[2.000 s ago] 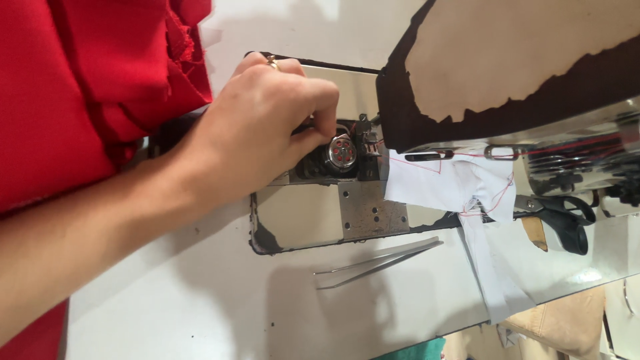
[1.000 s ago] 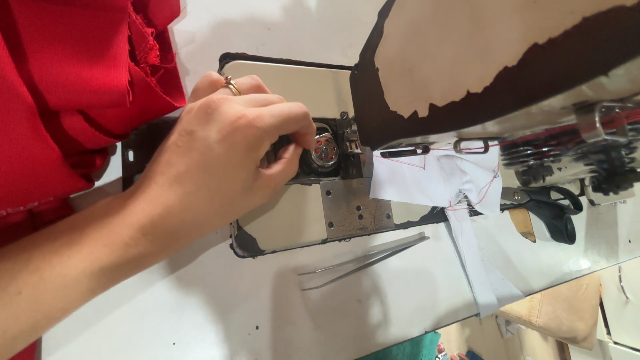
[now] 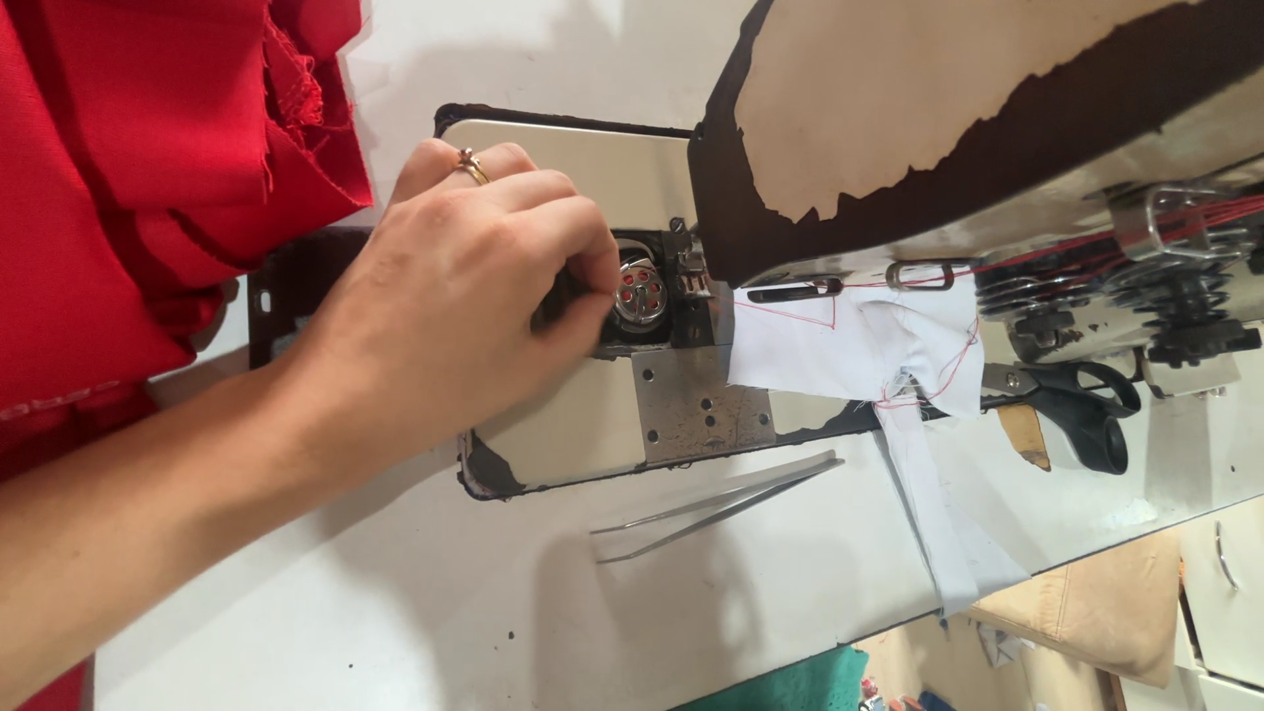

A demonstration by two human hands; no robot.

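My left hand, with a ring on one finger, reaches in from the left over the opened bed of a sewing machine. Its bent index finger and thumb come together at the left rim of the metal bobbin case, which shows red thread through its holes. Whether they pinch anything is hidden. Right of the case are the feed dog and a screw-holed metal plate. White cloth with loose red thread lies beside the machine head. My right hand is not seen.
Metal tweezers lie on the white table below the bed. Black-handled scissors rest at the right, near the thread tension discs. Red fabric is piled at the left. A tan cushion stands past the table's edge.
My left hand stays at the bobbin case, its index finger and thumb now drawn together at the left rim. The tweezers, scissors and white cloth have not moved on the table.
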